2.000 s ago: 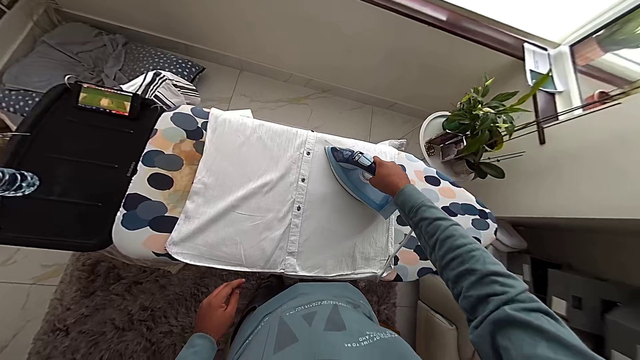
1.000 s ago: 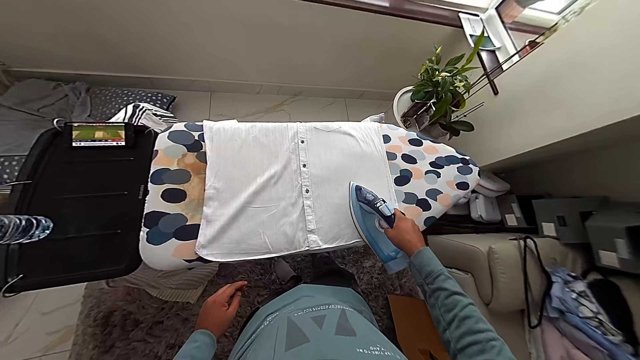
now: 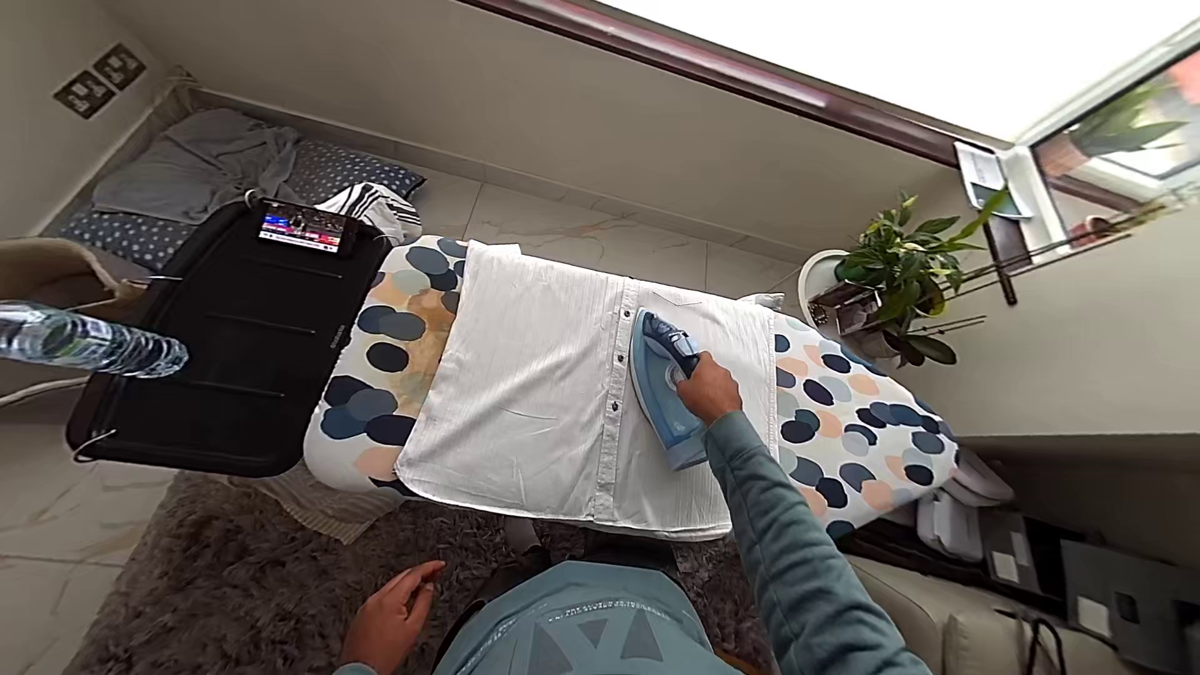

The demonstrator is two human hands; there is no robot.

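A white buttoned shirt (image 3: 525,394) lies flat across an ironing board (image 3: 853,441) with a dotted cover. My right hand (image 3: 710,388) grips the handle of a blue steam iron (image 3: 664,394). The iron rests on the shirt just right of its button strip, its tip pointing away from me. My left hand (image 3: 392,614) hangs over the rug near my body, fingers apart, holding nothing and not touching the board.
A black rest (image 3: 244,347) at the board's left end bears a phone (image 3: 302,227) and a plastic bottle (image 3: 94,345). Potted plants (image 3: 900,272) stand beyond the board at the right. Grey cloth (image 3: 202,164) lies at the far left, and a sofa (image 3: 937,609) is at the lower right.
Since one second ago, my right hand has moved the iron away from the shirt's near right edge, up and left to beside the button strip. My left hand stays low by my body.
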